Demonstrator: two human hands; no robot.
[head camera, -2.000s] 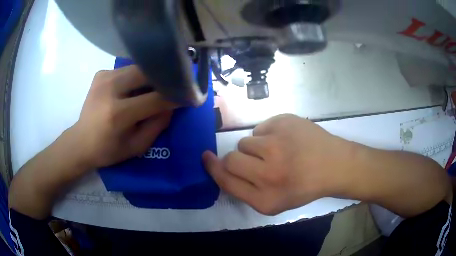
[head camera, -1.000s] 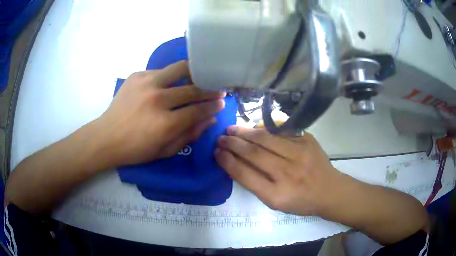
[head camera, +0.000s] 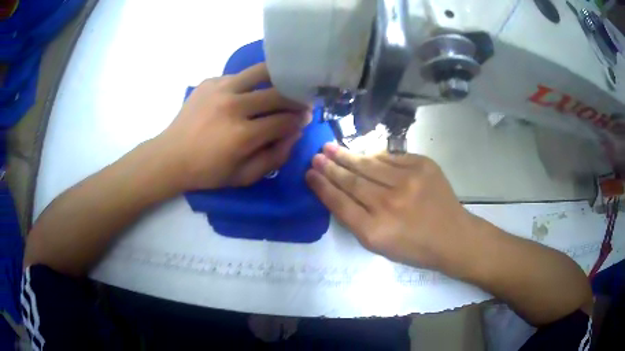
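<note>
Blue fabric pieces (head camera: 267, 216) lie layered on the white table, with rounded ends at the back and front. My left hand (head camera: 240, 134) lies flat on them, its fingertips beside the needle area, covering most of the white lettering. My right hand (head camera: 397, 206) rests at the fabric's right edge, fingertips pressing on it just in front of the presser foot (head camera: 336, 123). The sewing machine head (head camera: 315, 48) hangs over the fabric and hides part of it. The lamp glare blurs the needle area.
The machine arm with red lettering (head camera: 576, 110) stretches to the right. A small item with a red cord (head camera: 608, 195) is at the right. Blue pieces (head camera: 20, 68) lie at the far left. A ruler scale (head camera: 226, 264) runs along the table's near edge.
Since the first frame the fabric's near end has moved away from me, and my right hand has gone from a curled pose to fingertips on the fabric. My left hand has moved right.
</note>
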